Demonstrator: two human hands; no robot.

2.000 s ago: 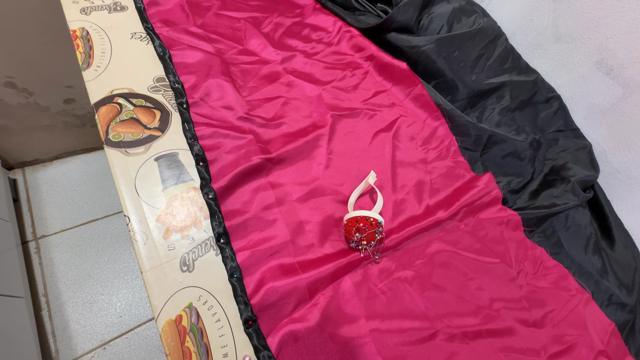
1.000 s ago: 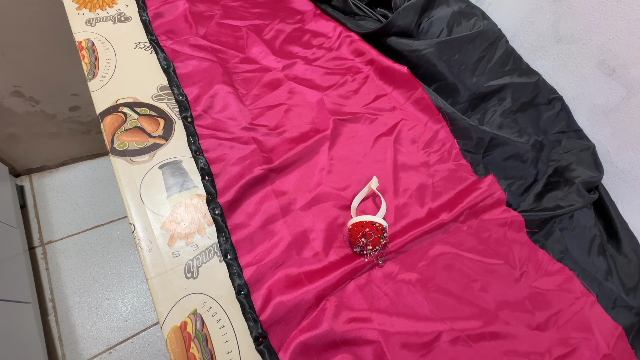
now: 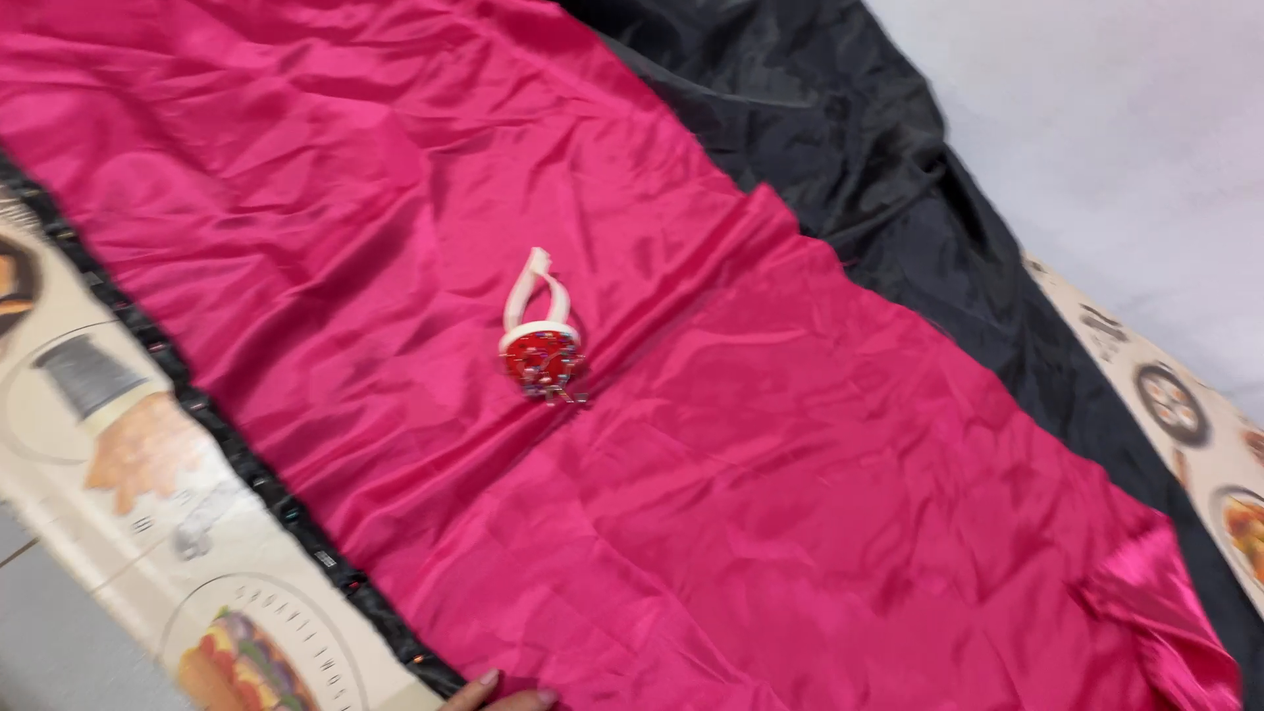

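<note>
A wide piece of wrinkled magenta satin lies spread out. Along its left edge runs a narrow black fabric strip with several pins in it. A red pincushion with a white rim and a white looped band rests on the satin, stuck full of pins. At the bottom edge, fingertips of what appears to be my left hand touch the satin beside the black strip; the rest of that hand is out of frame, so its grip is unclear. My right hand is out of view.
Black fabric lies bunched along the satin's right side. Under the cloths is a table cover printed with food pictures. A pale wall stands at upper right, and floor tile shows at lower left.
The view has turned and shifted toward the lower part of the cloth. Fingertips have come into view at the bottom edge. The pincushion still rests on the satin.
</note>
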